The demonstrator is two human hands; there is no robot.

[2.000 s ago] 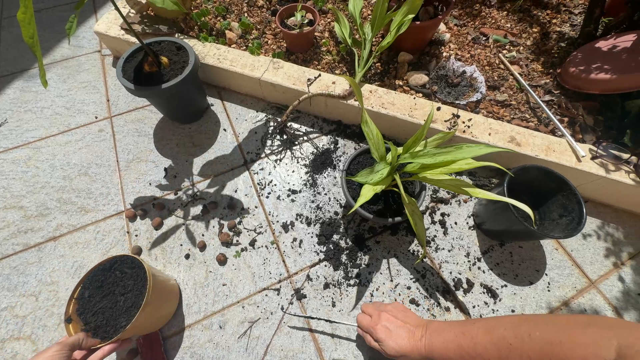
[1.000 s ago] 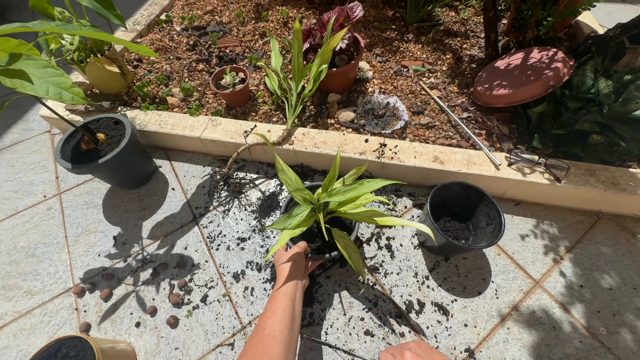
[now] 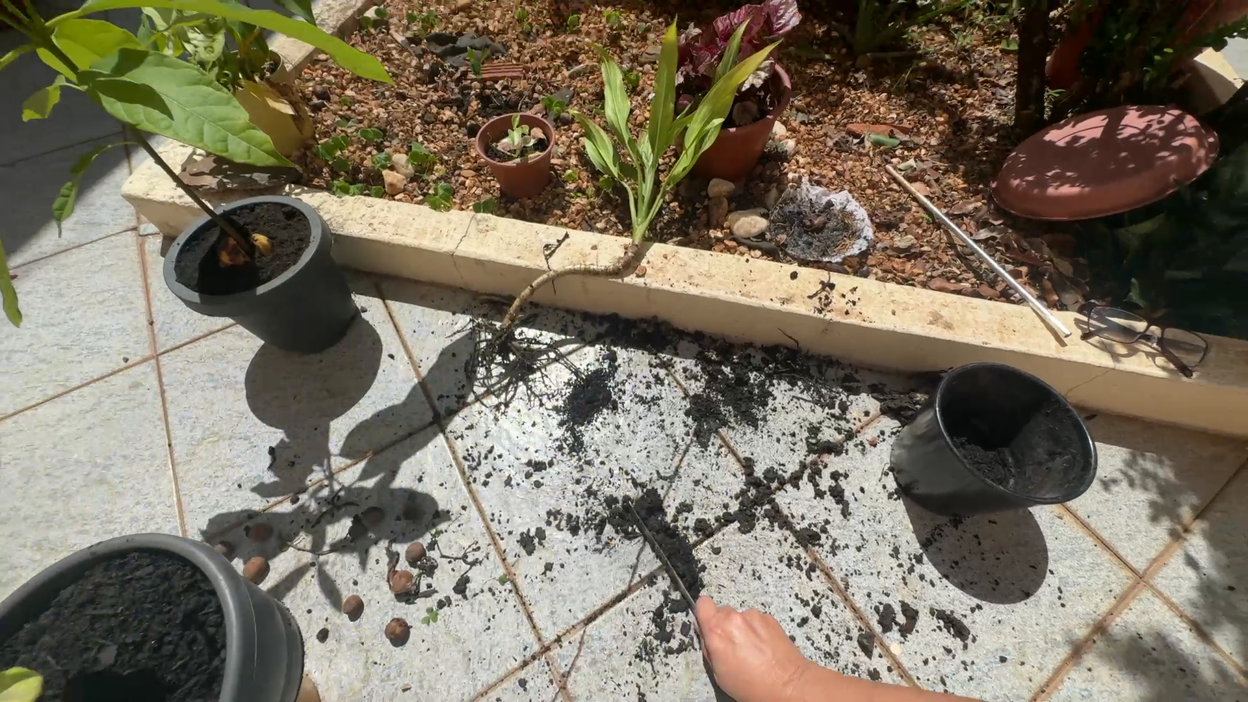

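Note:
My right hand [image 3: 746,645] grips a thin, dark tool, seemingly a knife [image 3: 663,554], whose tip rests by a heap of dark potting soil [image 3: 673,536] on the tiles. My left hand is out of view. At the lower left stands a dark grey plastic pot [image 3: 258,634] full of soil, a bit of leaf at its edge. A bare-rooted plant [image 3: 639,180] leans over the planter's ledge, its long stem bent down and its roots [image 3: 512,356] on the tiles. To the right, a black plastic pot [image 3: 926,458] with some soil inside casts a shadow.
A grey pot [image 3: 302,302] with a leafy seedling stands at the left by the cream ledge [image 3: 780,292]. Several brown clay balls [image 3: 397,631] lie on the tiles. Glasses [image 3: 1141,336] and a metal rod [image 3: 975,252] rest at the ledge, with small terracotta pots [image 3: 517,175] behind.
The leafy potted plant that my left hand held at the centre one second ago is gone from there, and soil shows in its place. A soil-filled grey pot now shows at the lower left.

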